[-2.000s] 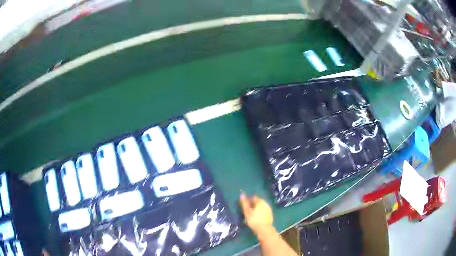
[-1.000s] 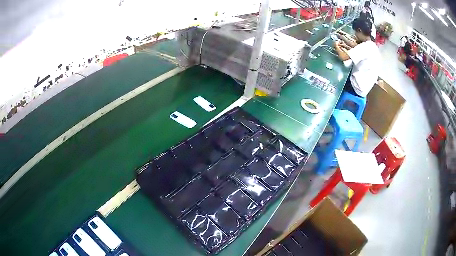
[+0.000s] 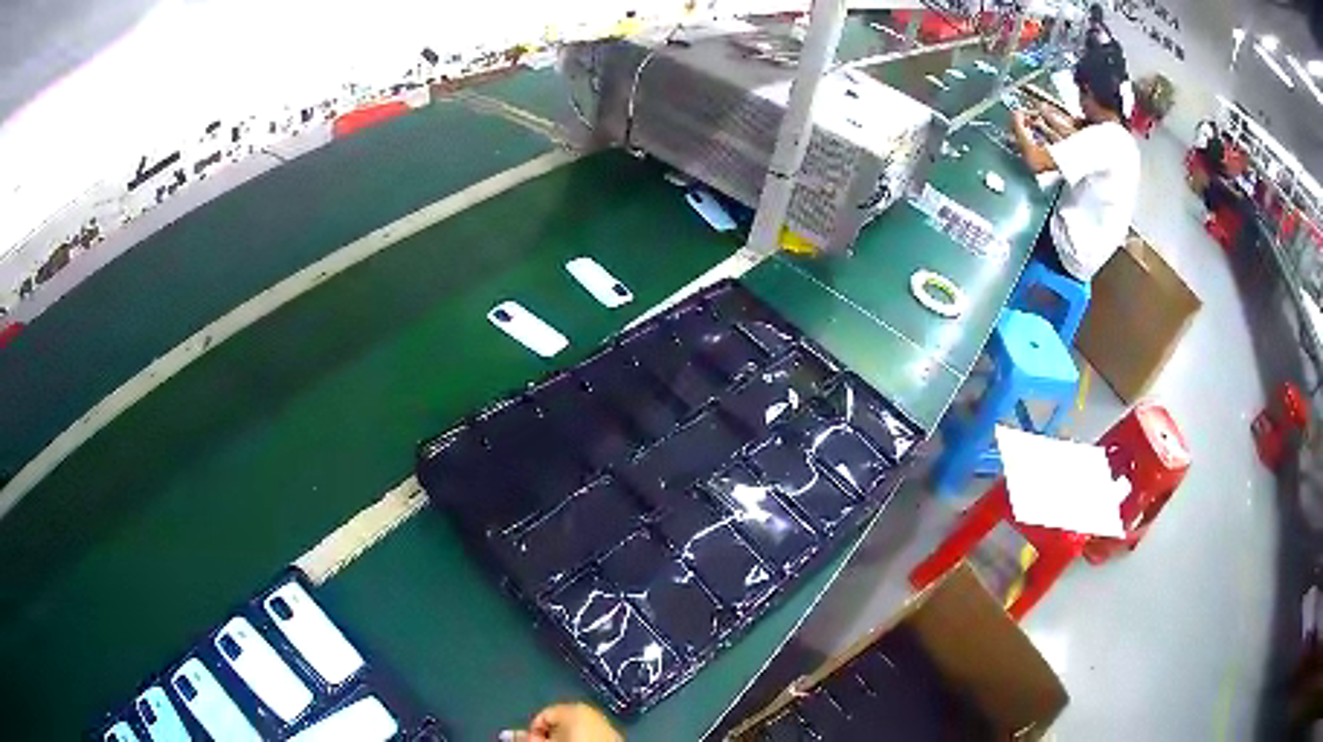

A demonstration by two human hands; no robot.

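Two pale phone back covers, one (image 3: 528, 329) and another (image 3: 599, 283), lie flat on the green conveyor belt (image 3: 290, 406). A further cover (image 3: 710, 210) lies beside the grey housing. An empty black blister tray stack (image 3: 653, 493) lies on the ledge in front. At the lower left a black tray (image 3: 380, 690) holds several covers (image 3: 263, 668), cut off by the frame edge. A hand (image 3: 569, 725), apparently my right, shows at the bottom edge, mostly cut off; its hold cannot be told. My left hand is not in view.
A grey vented housing (image 3: 755, 123) and post stand beyond the trays. A roll of tape (image 3: 936, 293) lies on the ledge. Blue stools (image 3: 1033, 355), a red stool (image 3: 1151, 457) and a cardboard box (image 3: 1001, 652) stand at right. A person (image 3: 1098, 181) sits farther along.
The view has swung right, then shifted slightly back. A further cover now shows beside the housing. The hand, out of view one second ago, shows again at the bottom edge.
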